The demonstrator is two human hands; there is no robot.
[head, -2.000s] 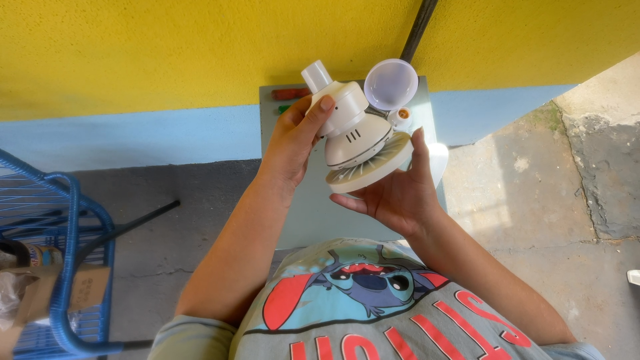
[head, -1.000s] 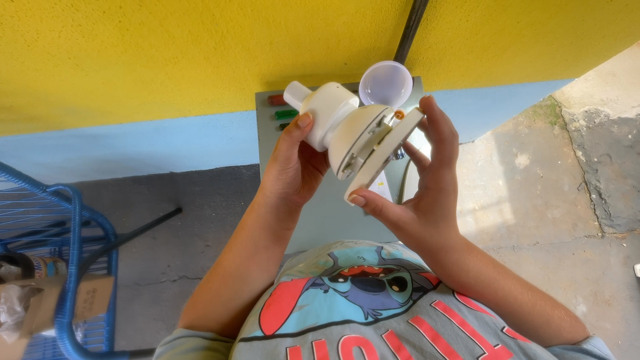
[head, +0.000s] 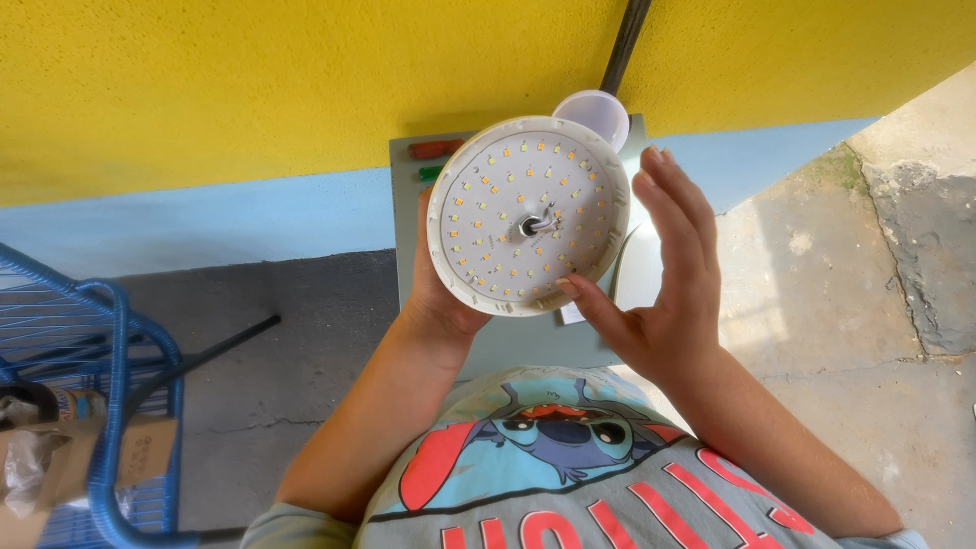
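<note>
A round white LED lamp (head: 488, 221) faces up at me, its disc-shaped circuit board dotted with small yellow and orange LEDs and short wires at the centre. My left hand (head: 442, 290) holds it from the left and below, the fingers mostly hidden behind the housing. My right hand (head: 667, 297) is at the right of the lamp with fingers raised and apart; its thumb tip is at the lower right rim, and I cannot tell whether it presses there. Behind the lamp's upper right edge is a translucent white plastic cup (head: 598, 118).
Under the lamp is a grey-green tabletop (head: 534, 343) with red-handled (head: 435, 149) and green-handled (head: 430, 173) tools and a white curved part (head: 639, 267). A blue corded chair (head: 114, 381) at left holds a cardboard box (head: 145, 450). A yellow and blue wall stands behind.
The lamp has turned so its LED board faces me; one second ago it was seen from the side. My right hand has loosened from around its disc and opened out.
</note>
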